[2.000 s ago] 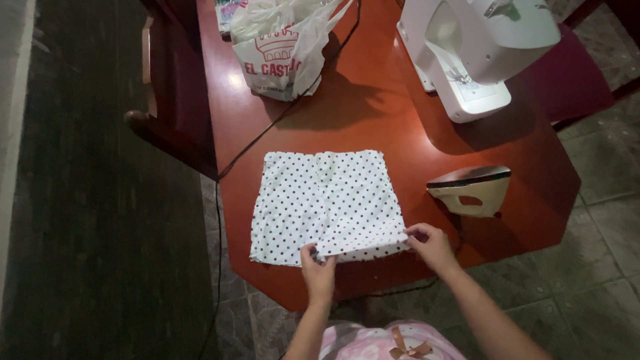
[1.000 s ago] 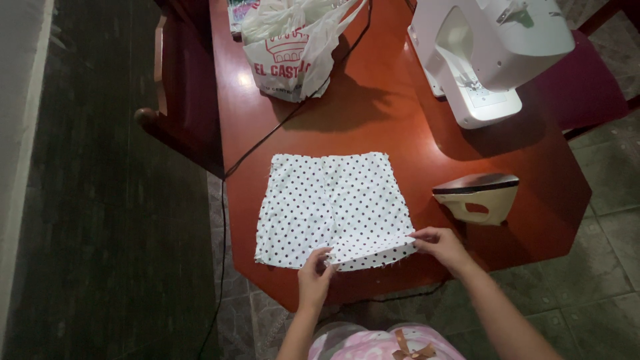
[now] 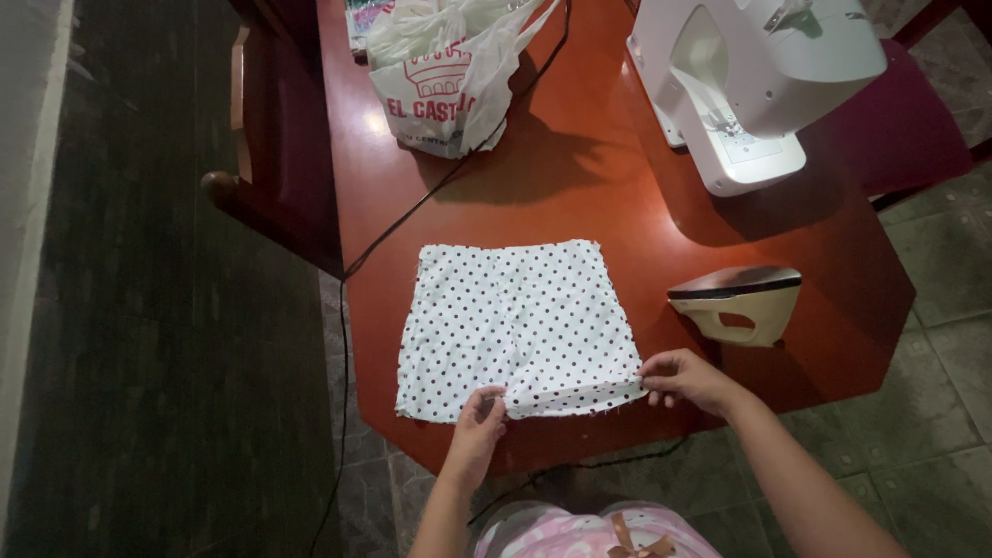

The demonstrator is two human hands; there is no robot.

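White polka-dot fabric shorts [image 3: 515, 325] lie flat on the reddish wooden table, their leg openings toward me. My left hand [image 3: 482, 422] pinches the lower edge near the middle, at the inner corner of the right leg. My right hand [image 3: 686, 380] pinches the outer corner of that same leg's hem. Between the two hands, the hem edge is folded up in a narrow strip. A clothes iron [image 3: 740, 304] lies on its side right of the shorts, just beyond my right hand.
A white sewing machine [image 3: 728, 93] with its light on stands at the back right. A filled plastic bag [image 3: 449, 85] sits at the back left. A black cord [image 3: 418, 203] crosses the table's left side. Chairs with dark red seats [image 3: 891, 116] flank the table [image 3: 542, 453].
Both hands stay at the right leg's hem. The folded edge between them now looks narrower than the wider fold seen one second ago.
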